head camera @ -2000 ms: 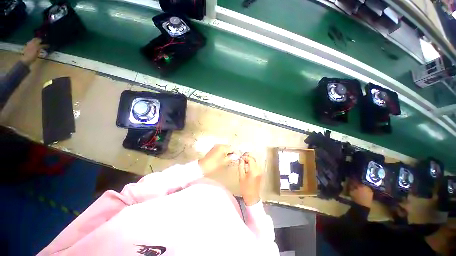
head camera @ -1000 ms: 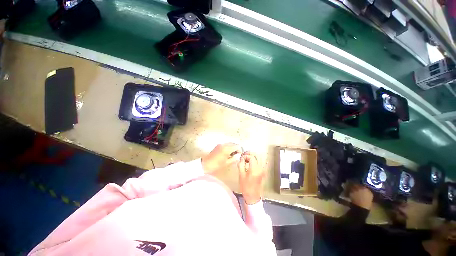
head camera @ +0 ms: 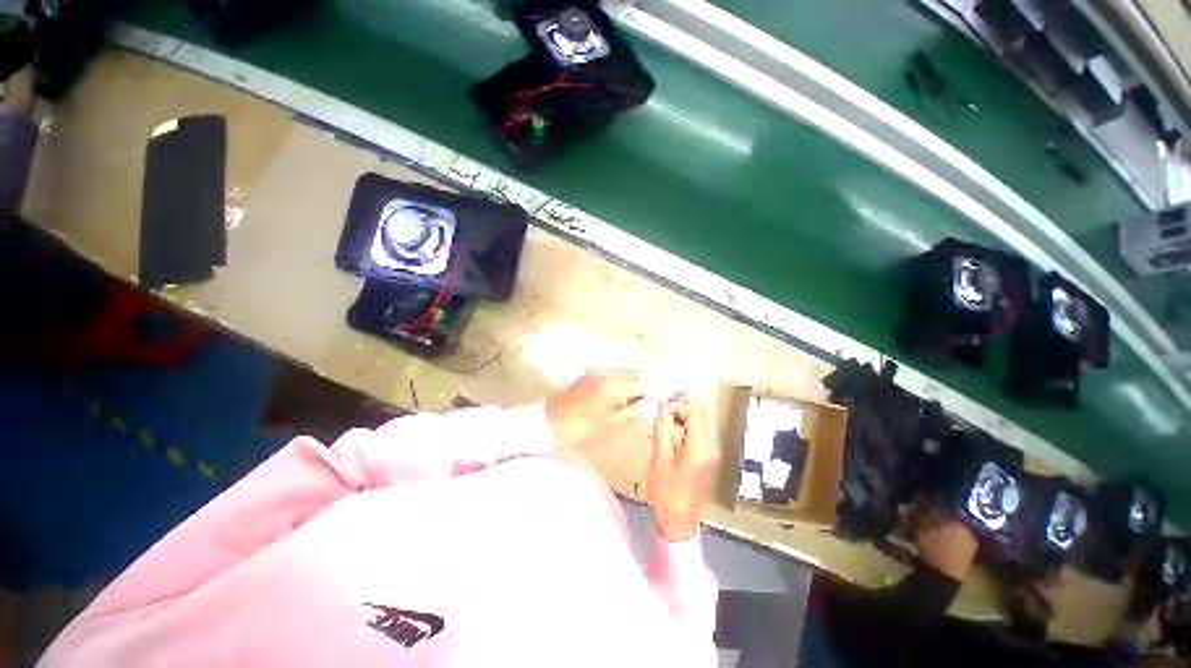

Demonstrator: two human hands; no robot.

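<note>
My left hand and my right hand are close together over the bench, fingertips pinched. A small dark pad shows at my right fingertips, and a thin whitish piece at my left fingertips; both are too small to see clearly. Left of my hands lies an opened black speaker unit: the front housing half holds the silver speaker driver, and the smaller rear half sits nearer me with red wires and a green board. My hands do not touch the unit.
Right of my hands is a carton tray with white and black pads, then a heap of dark foam strips. A black panel lies far left. Units stand on the green conveyor. Another person's hand is at units on the right.
My view has shifted, so the bench things sit differently in the picture. The conveyor units have moved right relative to the bench. My hands stay together, now with slightly more space between the fingertips.
</note>
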